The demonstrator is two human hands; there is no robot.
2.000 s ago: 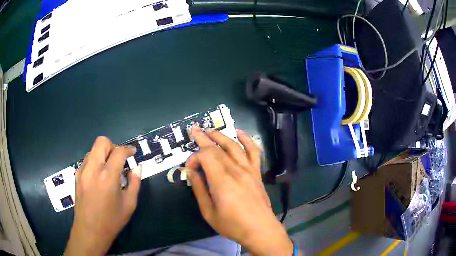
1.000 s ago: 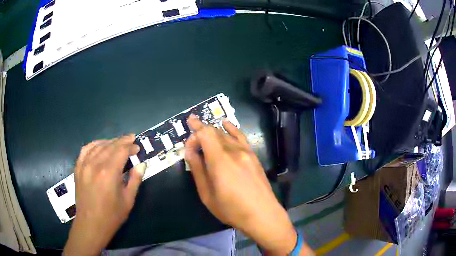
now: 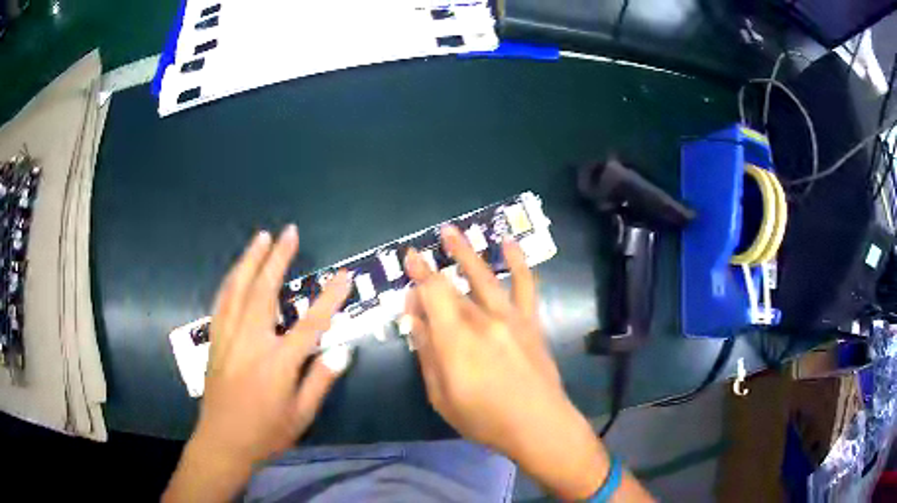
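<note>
A black circuit board with white blocks (image 3: 365,286) lies on a longer white panel (image 3: 193,369), slanting up to the right on the dark green mat. A yellow spot shows at its right end. My left hand (image 3: 270,329) spans the left part, with two fingertips past the far edge and the thumb by the near edge. My right hand (image 3: 482,339) has spread fingertips on the right half and its thumb at the near edge. Pale covers show on both thumb tips. The hands hide parts of the board and panel.
A black barcode scanner (image 3: 634,265) lies right of the board, beside a blue tape dispenser (image 3: 710,236). White panels (image 3: 325,44) lie on blue at the back left. Dark boards (image 3: 15,255) lie on brown cardboard (image 3: 69,295) at the left. A cardboard box (image 3: 821,418) stands lower right.
The view has shifted left, so the bench things sit further right and the cardboard shows more. My left hand's fingers have straightened and spread over the far edge. My right hand's fingers have spread.
</note>
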